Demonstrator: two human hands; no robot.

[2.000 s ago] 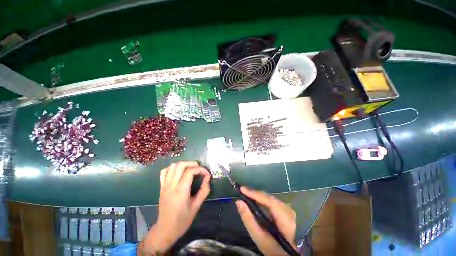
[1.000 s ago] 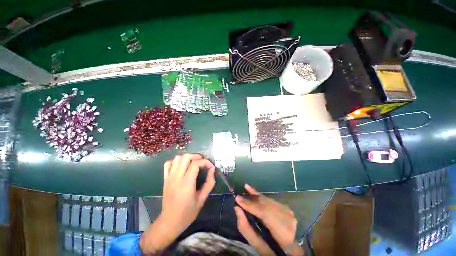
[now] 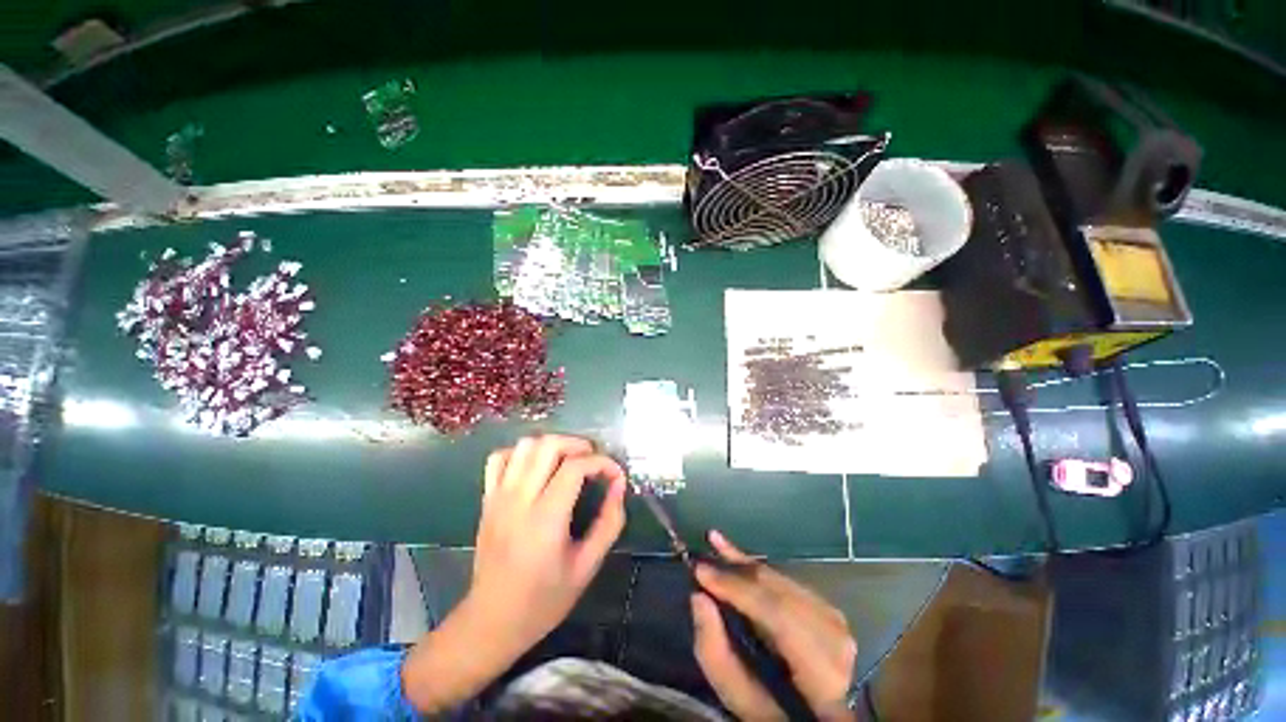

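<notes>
A circuit board (image 3: 656,433), glaring white, lies on the green bench in front of me. My right hand (image 3: 769,628) holds a black soldering iron (image 3: 741,632) like a pen, its thin metal tip at the board's lower edge. My left hand (image 3: 547,529) is at the board's lower left corner, thumb and fingertips brought close together. Whether the fingertips pinch a small part is too small to tell. A dense pile of dark-red components (image 3: 477,367) lies behind my left hand. Short dark pieces (image 3: 797,392) lie on a pale sheet (image 3: 924,423) right of the board.
Stacked boards (image 3: 571,265), a fume fan (image 3: 776,195) and a white tub (image 3: 903,261) stand behind. A black soldering station (image 3: 1008,261) with yellow sponge (image 3: 1133,271) is at right, near a pink-white device (image 3: 1090,477). Pink-white components (image 3: 219,339) lie far left. Board trays (image 3: 261,607) sit below.
The view has shifted, so the bench items appear further right. The iron's tip stays around the board's lower edge, and my left hand stays at its lower left corner.
</notes>
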